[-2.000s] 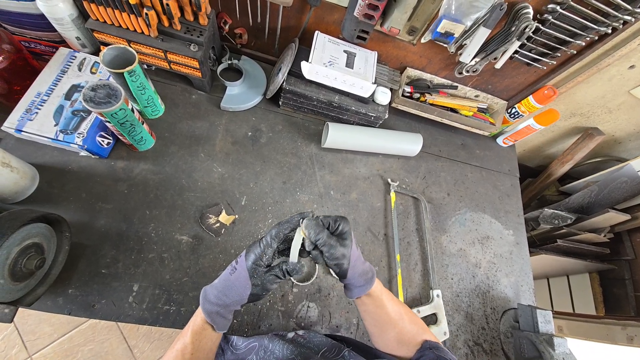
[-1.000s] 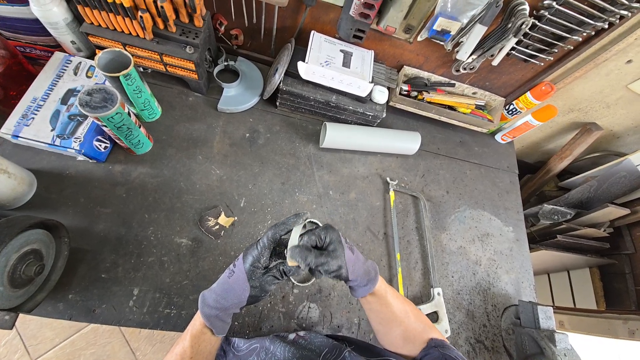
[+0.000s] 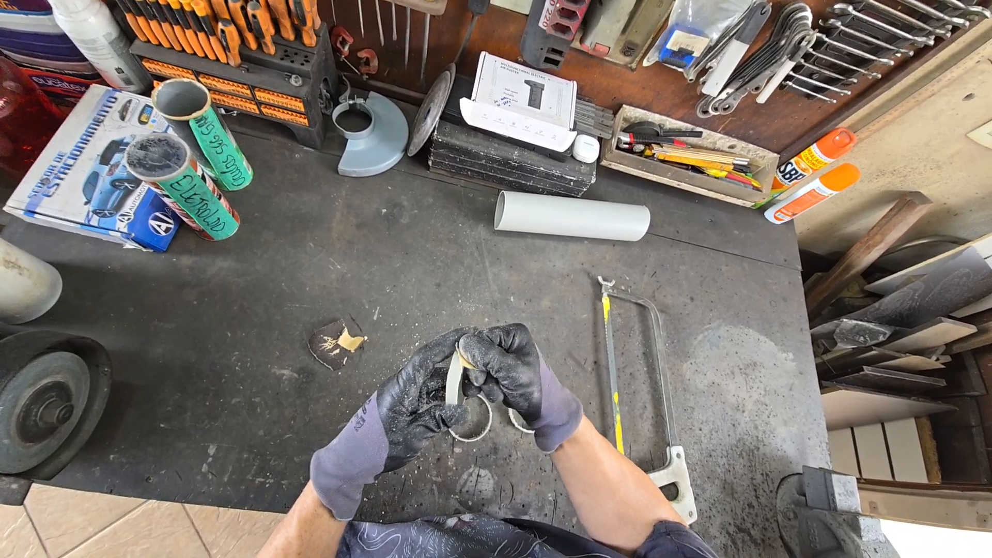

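Both hands wear black-coated grey work gloves. My left hand (image 3: 422, 391) holds a narrow white plastic ring (image 3: 454, 380), seen nearly edge-on. My right hand (image 3: 508, 368) pinches a small tan piece, perhaps sandpaper, against the ring's upper edge. Below the hands, a second cut ring (image 3: 474, 434) lies on the dark bench, and part of another ring (image 3: 519, 421) shows under my right wrist. A hacksaw (image 3: 663, 364) with a yellow-marked blade rests to the right. Farther back lies a white plastic pipe (image 3: 573, 216).
A torn dark scrap with a tan patch (image 3: 337, 343) lies left of my hands. A bench grinder wheel (image 3: 46, 403) stands at the left edge, a metal vise (image 3: 833, 511) at lower right. Along the back are a tool tray (image 3: 690, 167), a grinder guard (image 3: 376, 136) and painted tubes (image 3: 194, 198).
My hands have turned the ring from showing its round opening to nearly edge-on. The rings on the bench beneath show more plainly now. The hacksaw and pipe have stayed put.
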